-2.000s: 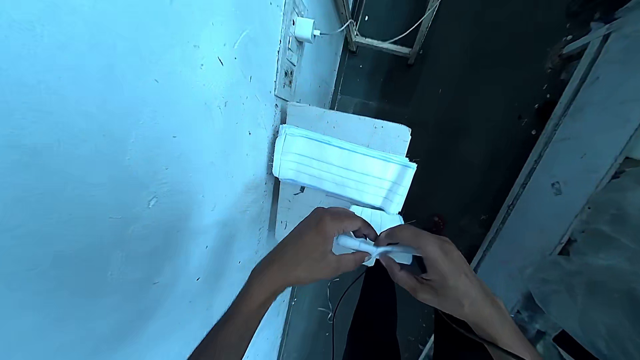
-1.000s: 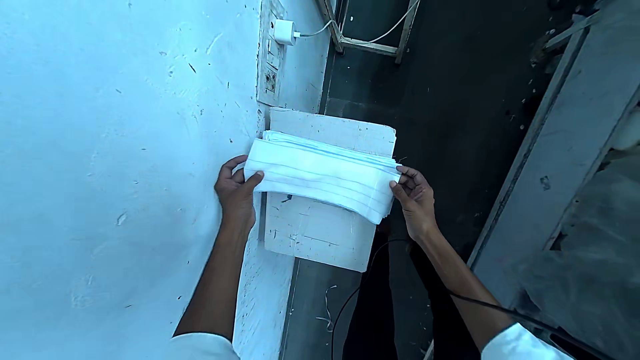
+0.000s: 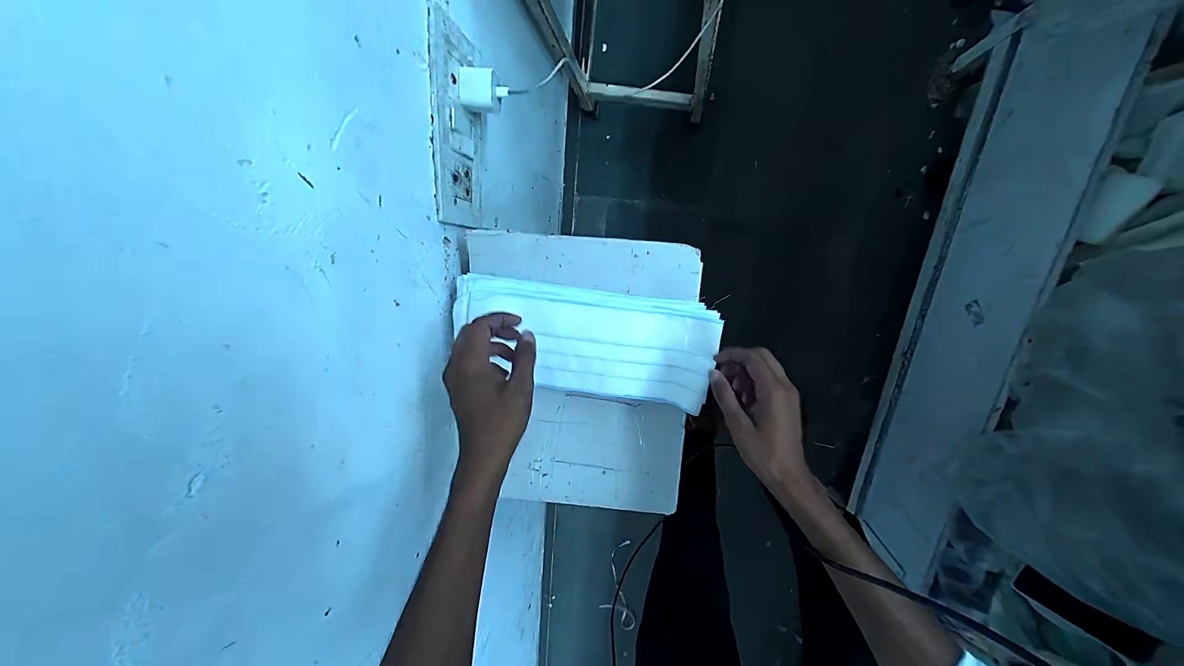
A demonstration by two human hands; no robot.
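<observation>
A stack of pleated white and pale blue face-mask blanks (image 3: pixel 610 347) lies across a small white board (image 3: pixel 601 462) beside the wall. My left hand (image 3: pixel 493 375) is over the left end of the stack, thumb and fingers curled with a gap between them and nothing seen in it. At the right end, my right hand (image 3: pixel 760 407) has its thumb and index fingertips at the edge of the stack; whether they pinch a layer is unclear.
A white plug adapter (image 3: pixel 479 90) sits in a wall socket panel (image 3: pixel 460 153), its cable running to a metal frame (image 3: pixel 638 94). On the right stand a long grey ledge (image 3: pixel 999 259) and translucent plastic bags (image 3: pixel 1101 388). A dark cable crosses my right forearm.
Two seconds ago both hands held a small folded white piece below the stack. One second ago they held a mask blank by its ends over the stack; now the left hand has let go.
</observation>
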